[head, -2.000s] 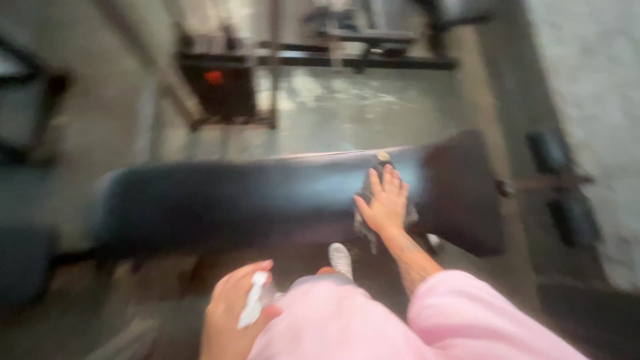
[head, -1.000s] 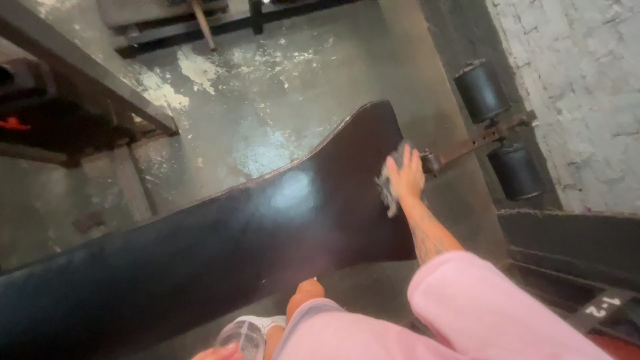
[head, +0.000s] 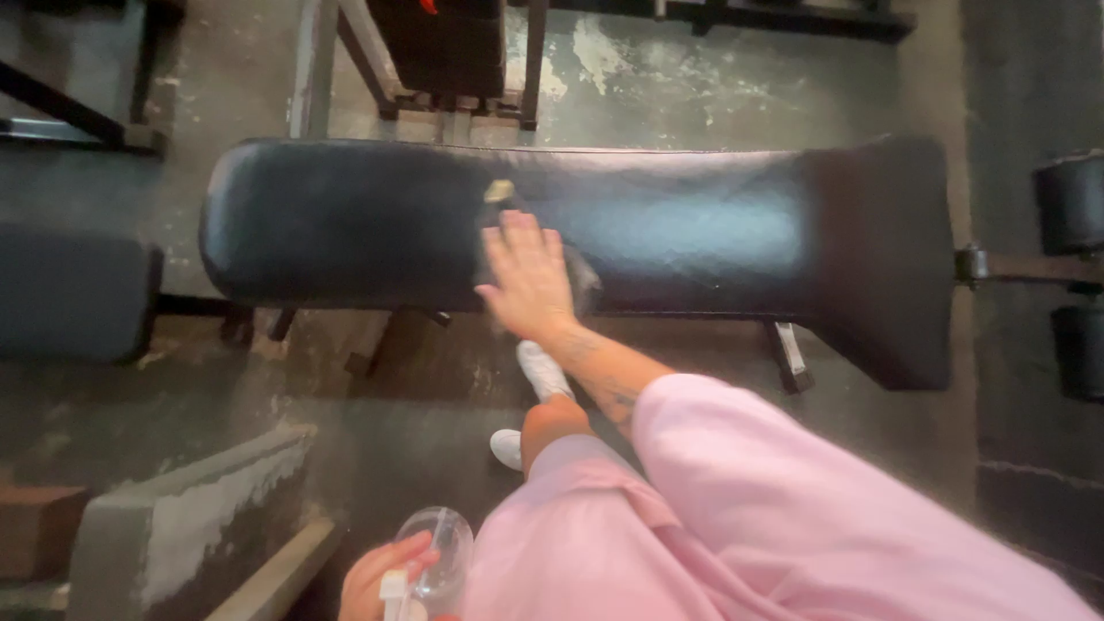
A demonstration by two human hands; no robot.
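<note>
A long black padded gym bench (head: 379, 228) lies across the view, its right end flared wide. My right hand (head: 528, 274) rests palm down on a dark cloth (head: 586, 280) near the middle of the pad, fingers spread; the cloth is blurred and mostly hidden under the hand. A small yellowish patch (head: 498, 191) shows just beyond my fingertips. Low in the view, my left hand (head: 384, 573) holds a clear plastic spray bottle (head: 444, 552) with a white spray head (head: 395, 590), partly cut off by the frame's edge.
Black foam rollers (head: 1074, 203) on a metal bar stand off the bench's right end. Another dark pad (head: 73, 293) is at the left. A worn metal frame (head: 198, 517) rises at lower left. Machine frames (head: 530, 65) stand beyond the bench, and my white shoes (head: 543, 371) are beside it.
My right hand has moved with the cloth from the bench's flared right end leftward to the middle of the pad. The view has shifted widely. My left hand still holds the bottle.
</note>
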